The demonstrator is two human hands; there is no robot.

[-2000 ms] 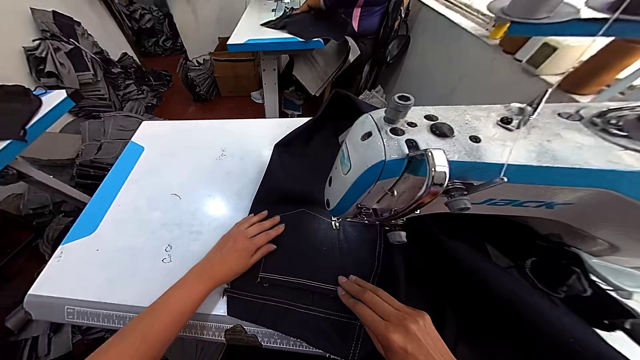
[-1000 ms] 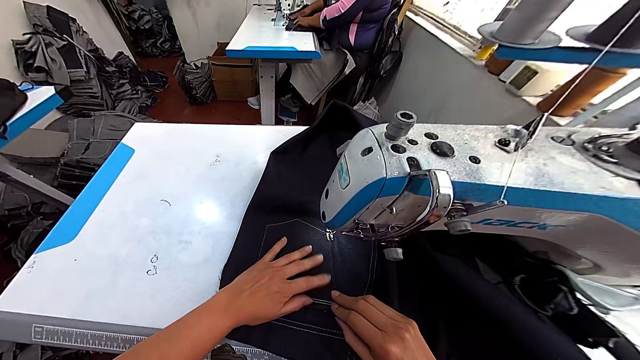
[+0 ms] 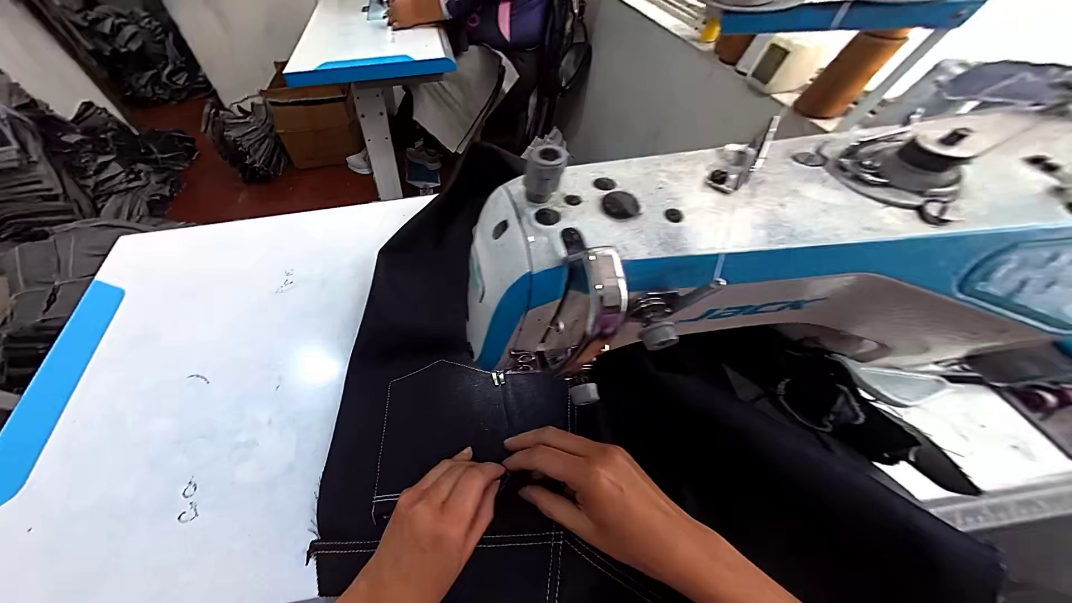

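Note:
Dark denim fabric (image 3: 368, 335) lies under the head of a Jack sewing machine (image 3: 754, 193), and a pocket patch (image 3: 444, 419) with pale stitching sits on it. The presser foot (image 3: 499, 378) rests at the patch's upper edge. My left hand (image 3: 440, 519) and my right hand (image 3: 578, 494) meet on the patch below the foot, their bent fingertips close together and pinching the denim. What lies beneath the fingers is hidden.
The white table (image 3: 243, 377) extends left. More dark denim (image 3: 712, 469) bunches right, beneath the machine arm. Behind are another table (image 3: 368, 50) with a seated person, a cardboard box (image 3: 314, 121) and fabric piles (image 3: 50, 167). A thread stand (image 3: 846, 21) is at upper right.
My left hand has moved right, from lying flat with spread fingers to meeting my right hand with its fingers bent. The view has shifted toward the machine's right side.

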